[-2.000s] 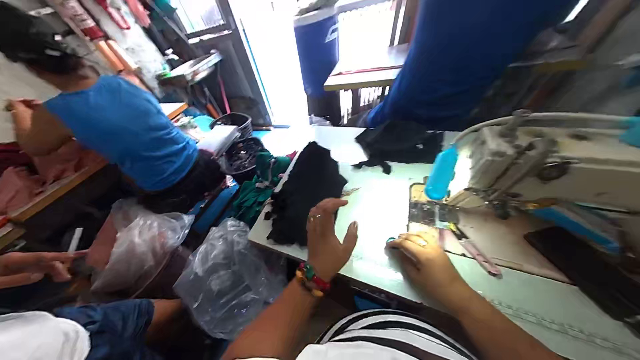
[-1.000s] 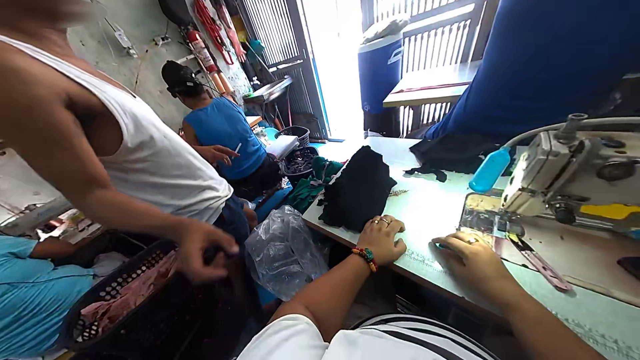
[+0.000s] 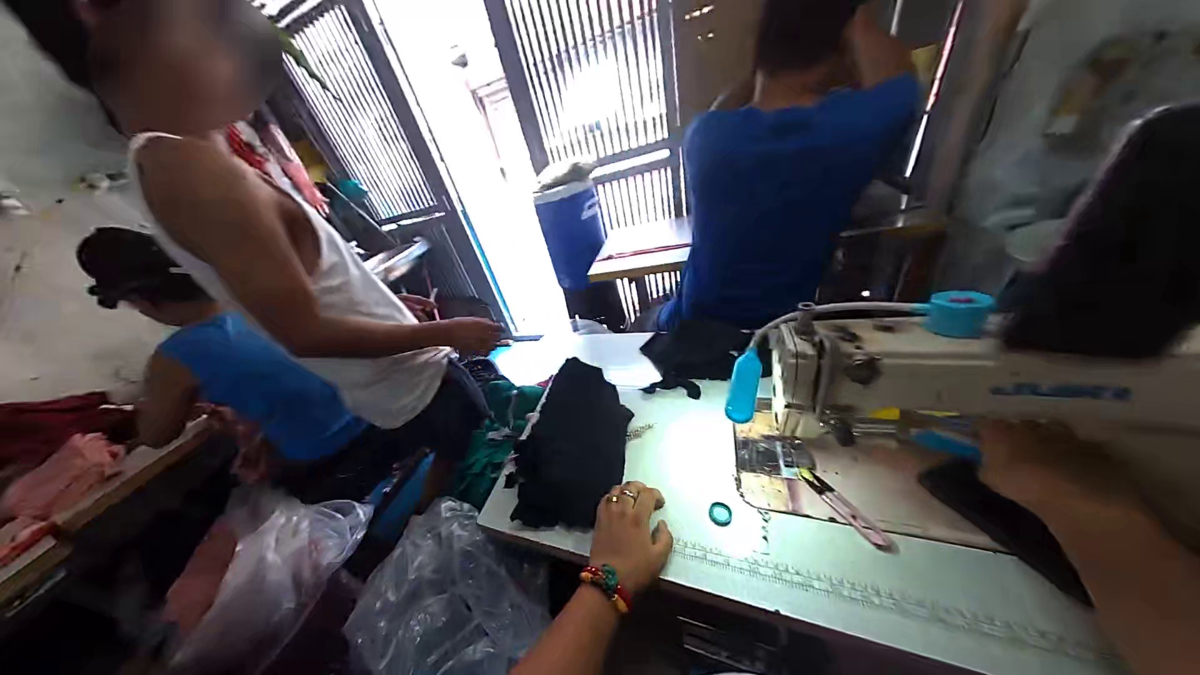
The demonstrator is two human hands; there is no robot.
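Note:
My left hand (image 3: pixel 630 539) rests at the front edge of the white sewing table (image 3: pixel 694 459), its fingers touching the lower corner of a stack of black fabric (image 3: pixel 577 445). At the right, my right hand (image 3: pixel 1041 469) is blurred beside the arm of the sewing machine (image 3: pixel 900 375), over a dark piece (image 3: pixel 998 525); its fingers are partly hidden, so any grip cannot be told. A small green ring (image 3: pixel 720 513) lies on the table between my hands. Thread snips (image 3: pixel 848 511) with a pink handle lie near the needle plate (image 3: pixel 769 455). More black fabric (image 3: pixel 698 352) lies behind the machine head.
Clear plastic bags (image 3: pixel 450 591) stand left of the table, with green fabric (image 3: pixel 502 427) beyond. A person in a white tank top (image 3: pixel 347 309) stands at the left, near a seated person in blue (image 3: pixel 258 375). Another person in a blue shirt (image 3: pixel 783 197) is behind the table.
My right hand has moved from the table near the needle plate to the right, by the machine's arm. The green ring now shows on the table. The view has swung considerably.

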